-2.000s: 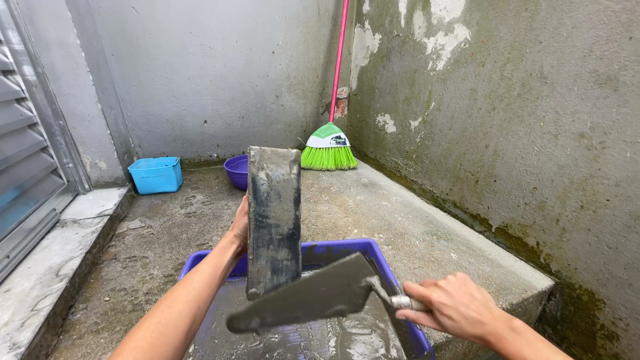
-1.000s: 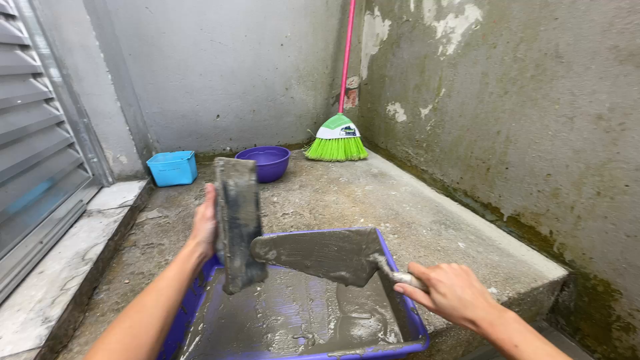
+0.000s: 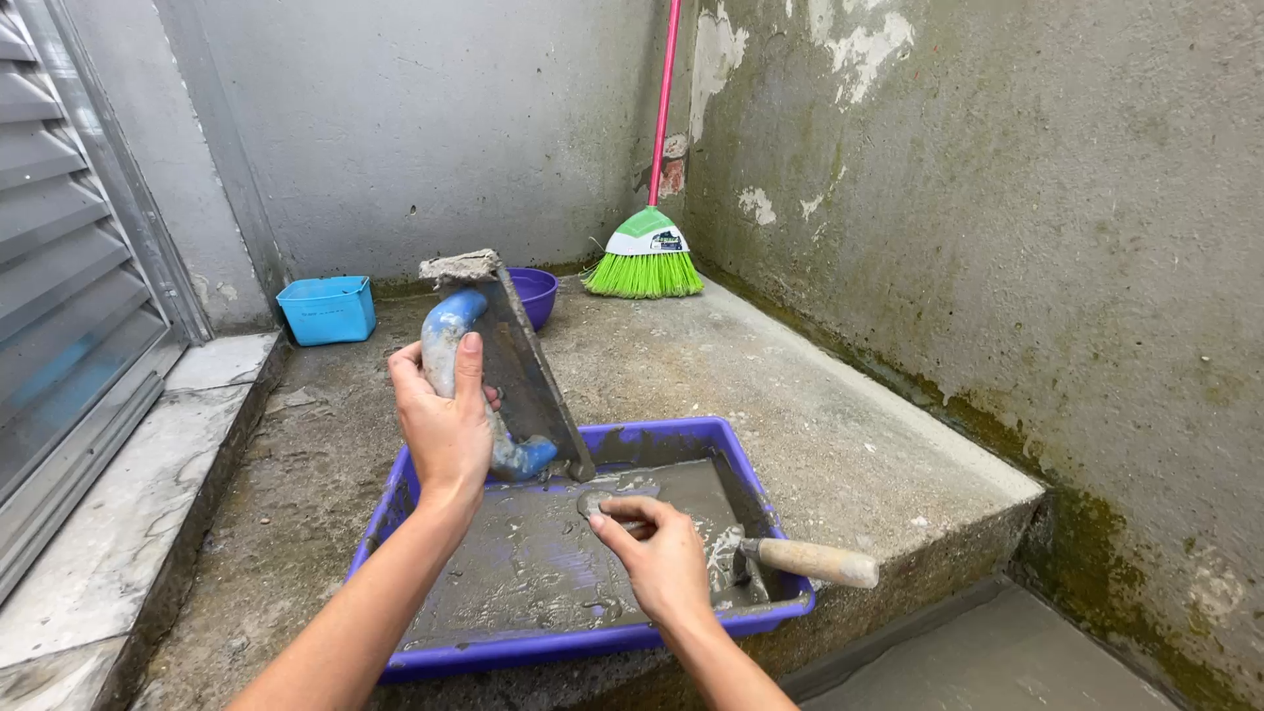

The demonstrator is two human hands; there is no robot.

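My left hand grips the blue, mortar-smeared handle of a plastering float, held tilted above the tray with its back toward me. Crusted mortar sits on the float's top end. Over the wet mortar, my right hand pinches a small grey lump between thumb and fingers, just below the float's lower end. A purple plastic tray holds the grey mortar. The trowel's wooden handle rests across the tray's right rim; its blade lies inside, partly hidden in mortar.
A light blue plastic container and a purple bowl stand near the back wall. A green-bristled broom leans in the corner. Left is a marble sill beside a metal louvred door; the concrete step's edge drops at lower right.
My right hand has let go of the trowel, which now rests in the tray, and holds a small lump. My left hand has turned the float so its handle side shows.
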